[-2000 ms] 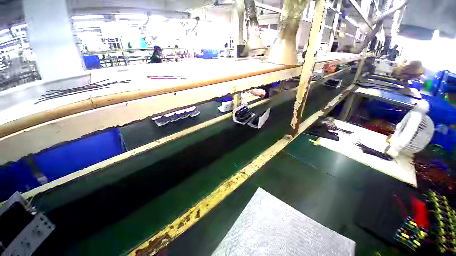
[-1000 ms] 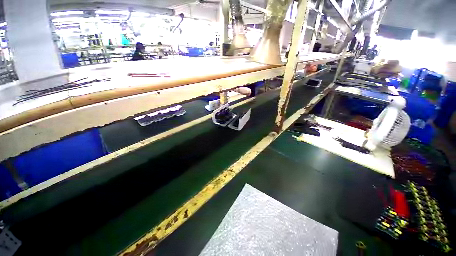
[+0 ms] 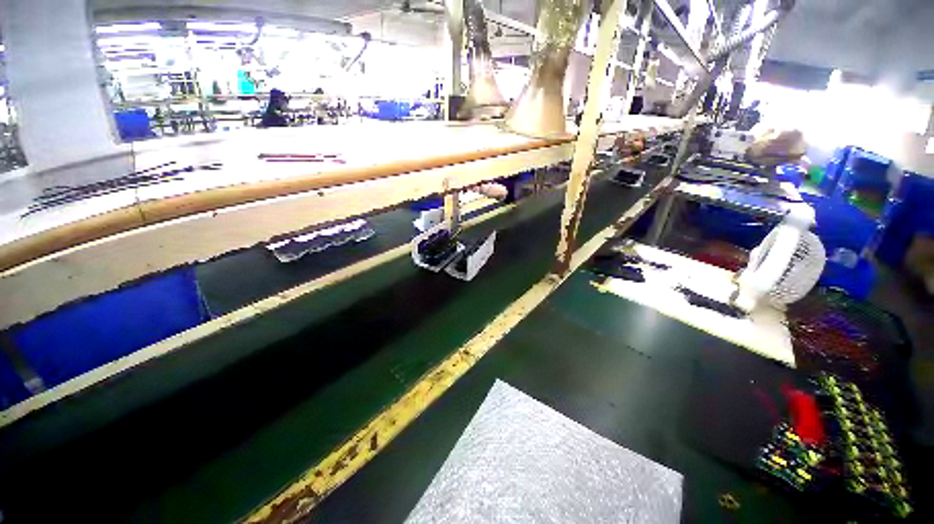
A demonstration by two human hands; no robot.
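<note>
Neither of my hands is in the picture. Nearest in front of me, a silvery-white textured sheet (image 3: 558,466) lies on the dark green bench (image 3: 614,374), cut off by the bottom edge, with nothing on it in the part that shows. To its right are circuit boards (image 3: 865,440) in green-yellow rows, with a red bundle (image 3: 806,415) beside them. On the green belt (image 3: 338,368), a pale unit (image 3: 454,253) with black parts inside sits in two open pieces.
A chipped yellow rail (image 3: 410,409) runs between belt and bench, with an upright post (image 3: 582,154). A white fan (image 3: 783,264) stands at the right behind. A blue bin (image 3: 113,322) is at the left. A pale shelf (image 3: 307,179) crosses above the belt.
The view has turned so the scene sits further left. The unit on the belt has come nearer and left. The pale unit at the lower left has left the picture.
</note>
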